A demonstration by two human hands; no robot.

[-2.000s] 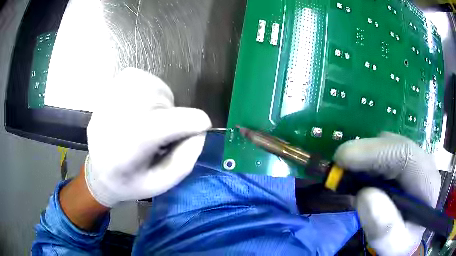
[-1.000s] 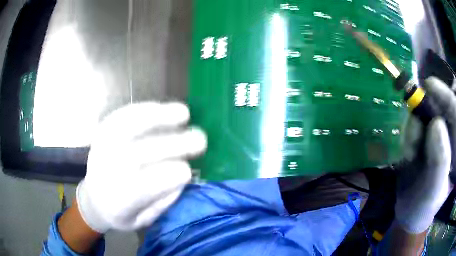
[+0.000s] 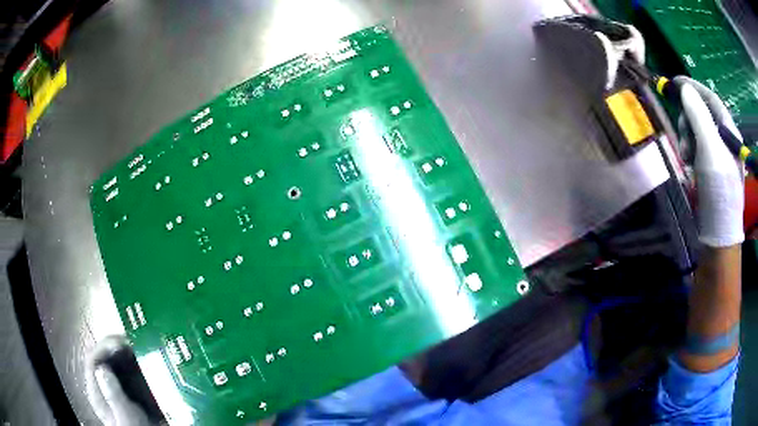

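The large green circuit board (image 3: 274, 216) lies at an angle in front of me, rows of silver pads facing up. My left hand (image 3: 116, 387), in a white glove, is at the board's lower left edge, partly cut off by the picture's edge. Its grip is hard to tell. My right hand (image 3: 713, 162), in a white glove, is at the far right, closed around the soldering iron (image 3: 667, 90). The iron's front end is at the black stand (image 3: 586, 29). Its tip is hidden there.
A yellow sponge (image 3: 632, 116) sits in the stand's tray. Another green board (image 3: 706, 50) is at the upper right, beyond the bench edge. A yellow and green holder (image 3: 46, 91) stands at the far left. The shiny steel bench (image 3: 532, 166) surrounds the board.
The board has turned and now lies tilted across the view. My right hand has taken the iron from over the board to the stand. My left hand is now at the lower left.
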